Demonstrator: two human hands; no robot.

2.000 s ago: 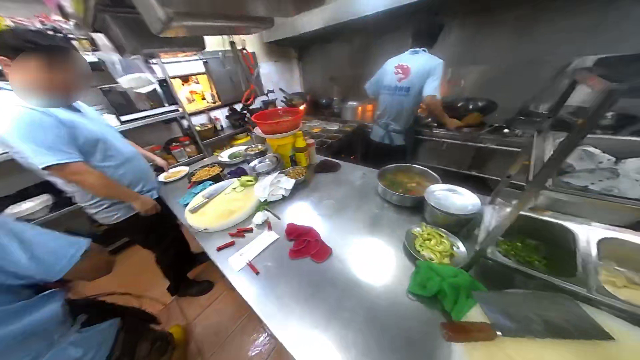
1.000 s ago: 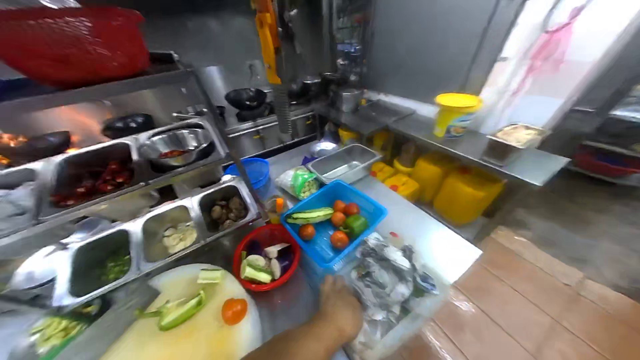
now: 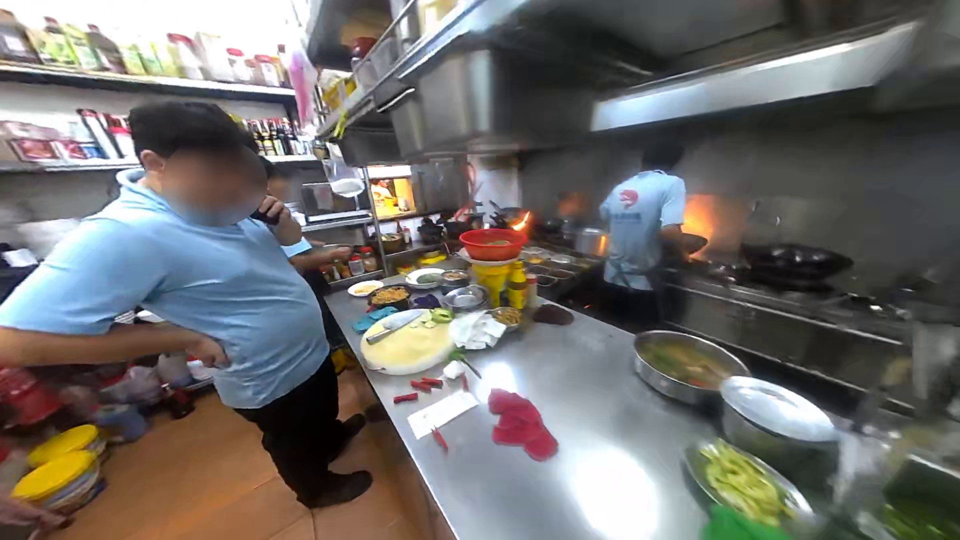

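Note:
Neither of my hands shows in the head view. On the steel counter (image 3: 570, 375) before me lie a crumpled red cloth (image 3: 521, 422), a white slip of paper (image 3: 442, 413) and pieces of red chili (image 3: 426, 384). Beyond them a knife (image 3: 394, 327) rests on a round cutting board (image 3: 405, 351), with green vegetable pieces at its far side. A pan of soup or stew (image 3: 688, 367) and a lidded metal pot (image 3: 778, 412) stand at the right. A metal dish of sliced green vegetable (image 3: 742, 484) is nearer, above a green cloth (image 3: 742, 525).
A person in a light blue shirt (image 3: 240, 300) stands left of the counter, a phone at the ear. Another person (image 3: 645, 217) works at the stove near a flame. A red basin (image 3: 493, 244) stands at the counter's far part. Yellow-lidded tubs (image 3: 56, 474) are on the floor.
The view has swung back from the blue basket and cutting board to the long counter. The hand seen a second ago is out of view. The person at the left now holds a phone up.

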